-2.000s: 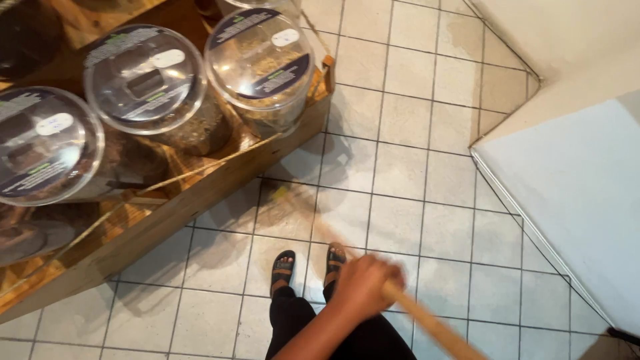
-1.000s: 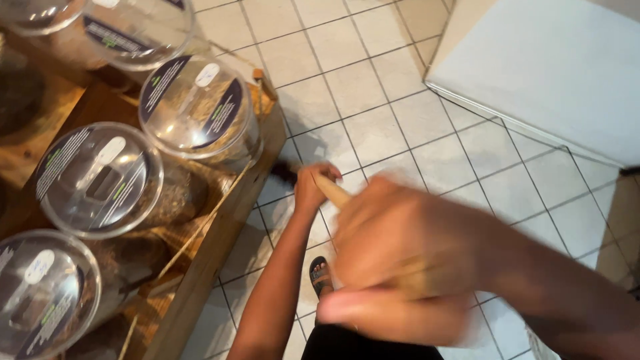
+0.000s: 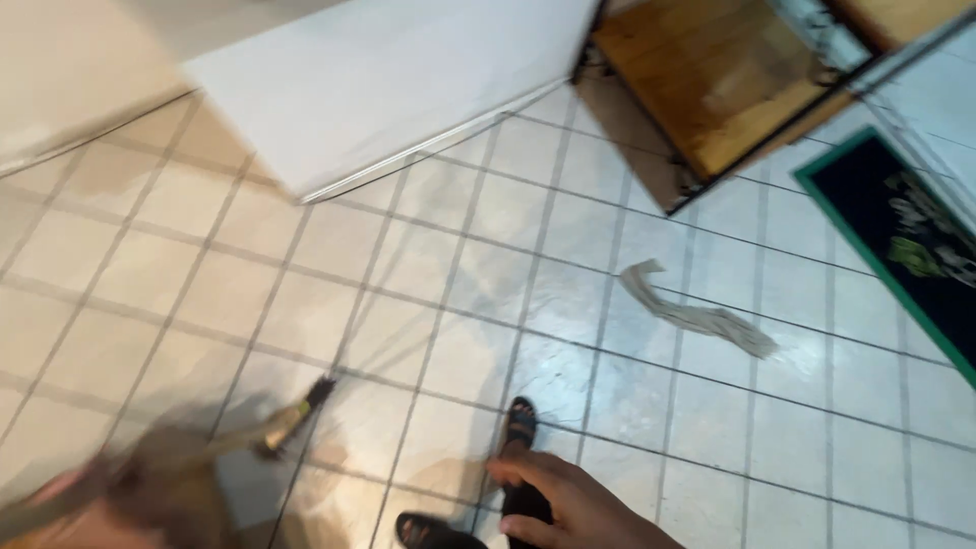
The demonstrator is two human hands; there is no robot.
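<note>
My left hand point(image 3: 130, 488), badly blurred at the lower left, is closed around the wooden handle of a brush or broom point(image 3: 293, 419). The tool's dark bristled head is low over the tiled floor, to the left of my feet. My right hand point(image 3: 553, 496) is at the bottom centre, off the handle, fingers spread and nothing in it, above my sandalled foot. Further off to the right, a crumpled grey cloth point(image 3: 698, 316) lies on the white tiles.
A white panel or cabinet side point(image 3: 396, 91) meets the floor at the upper left. A dark-framed unit with a wooden panel point(image 3: 717, 69) stands at the upper right. At the right edge is a dark board or mat with a green border point(image 3: 862, 206).
The view has swung strongly to the right, away from the wooden shelf with clear lidded tubs. My right hand has let go of the handle, which both hands were at a second ago.
</note>
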